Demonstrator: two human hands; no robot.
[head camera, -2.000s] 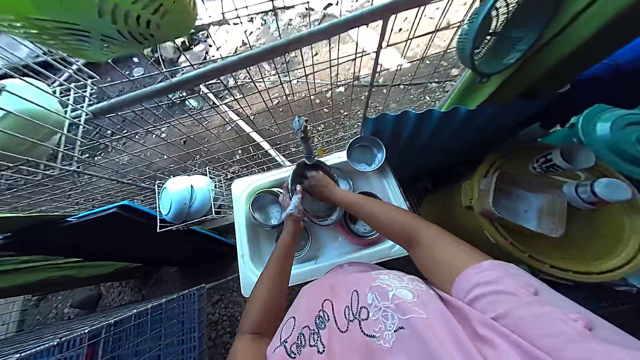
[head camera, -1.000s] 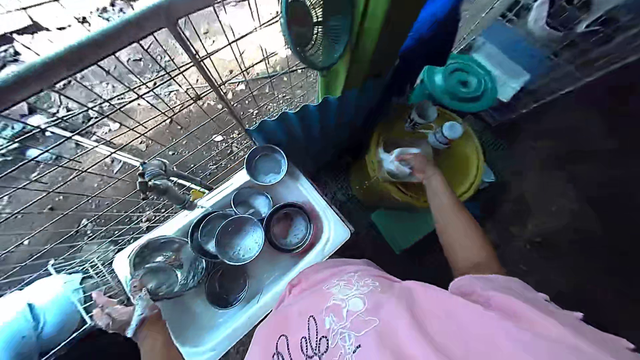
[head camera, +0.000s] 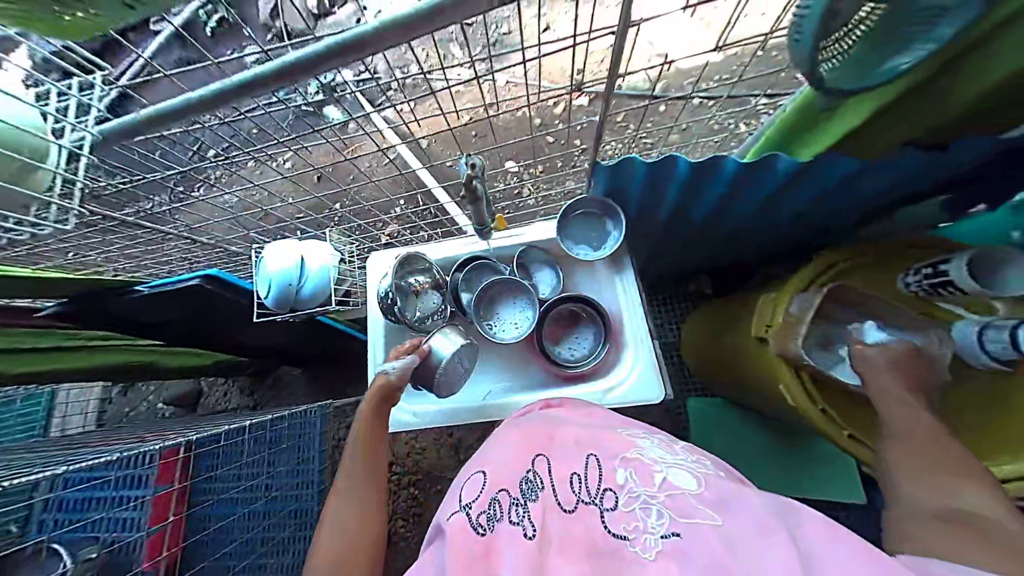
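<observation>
My left hand (head camera: 402, 366), with suds on it, grips the rim of a tilted metal bowl (head camera: 450, 362) over the lower left of the white sink (head camera: 504, 400). Behind it in the sink stand several metal bowls, among them a larger shiny one (head camera: 419, 293), a soapy one (head camera: 505, 310) and a dark-rimmed one (head camera: 573, 332). Another metal bowl (head camera: 590, 227) rests on the sink's back right corner. At the right, my right hand (head camera: 900, 368) reaches into a plastic container (head camera: 816, 320) on the yellow drum and holds a whitish sudsy thing (head camera: 870, 332), probably a scrubber.
A tap (head camera: 478, 196) rises behind the sink before a wire mesh fence (head camera: 280, 160). White bowls (head camera: 296, 274) sit in a small wire rack at left. Blue corrugated sheet (head camera: 720, 200) stands behind right. A printed cup (head camera: 932, 278) and a white bottle (head camera: 980, 342) are on the yellow drum (head camera: 728, 344).
My hands were together over the sink two seconds ago; my right hand has since moved right to the container on the drum. My left hand now holds a bowl. The view has swung right and back.
</observation>
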